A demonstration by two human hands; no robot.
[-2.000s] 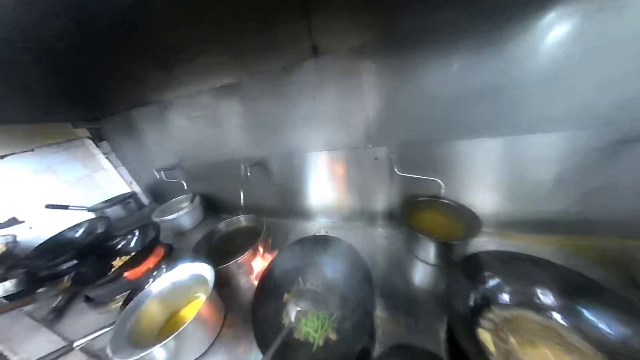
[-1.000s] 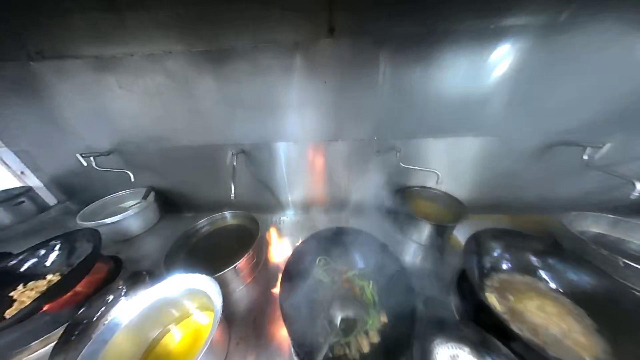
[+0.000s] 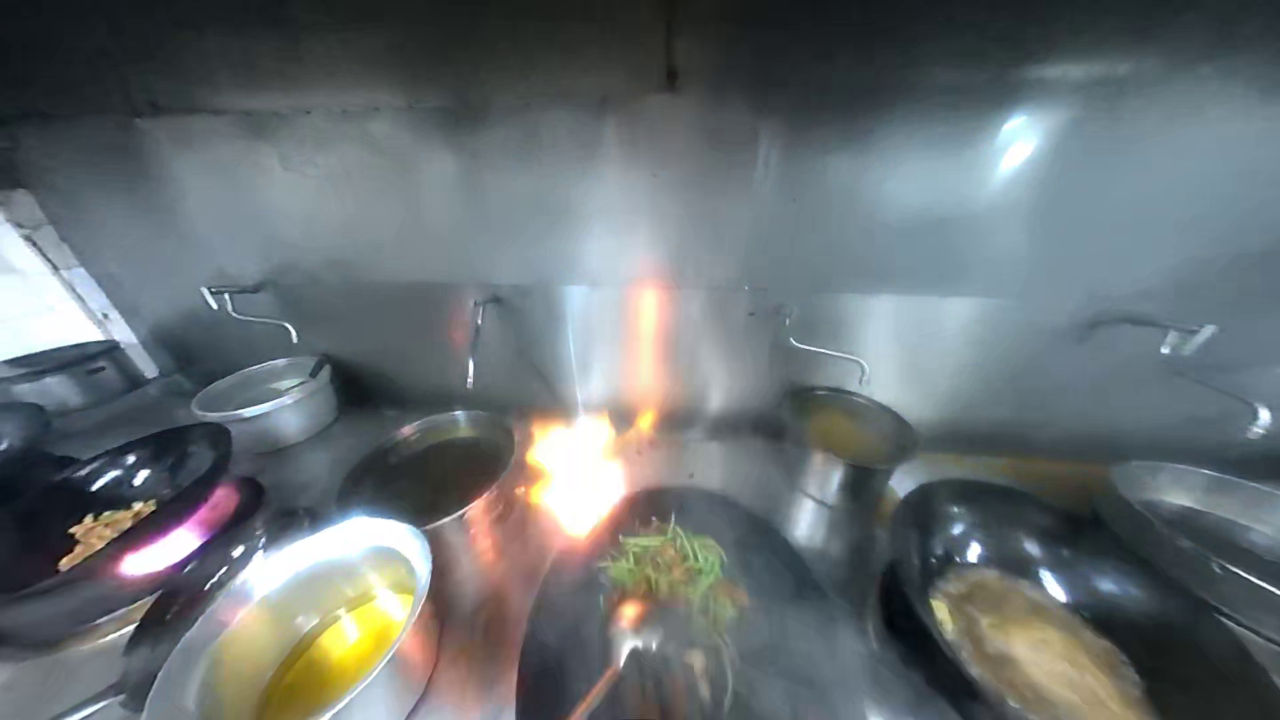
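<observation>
Neither of my hands shows in the head view. A black wok (image 3: pixel 790 590) stands at the lower middle, holding green vegetable strips (image 3: pixel 670 565) that are partly up along its far side. The head of a ladle (image 3: pixel 640 640) is among the food, its handle (image 3: pixel 597 692) running down out of the frame; what holds it is hidden. Bright flame (image 3: pixel 577 475) flares at the wok's far left edge. Steam blurs the wok's near part.
Left of the wok are a metal pot of yellow oil (image 3: pixel 405 535), a pan of dark liquid (image 3: pixel 505 450) and a pot (image 3: pixel 290 420). A black wok with brothy food (image 3: pixel 940 510) and a pot of yellowish liquid (image 3: pixel 850 405) stand right. Swivel taps (image 3: pixel 835 352) line the steel wall (image 3: pixel 400 200).
The flame beside the middle wok has grown much larger and brighter. The green vegetables now lie higher, toward the wok's far side. The view has swung to the right since the oldest frame.
</observation>
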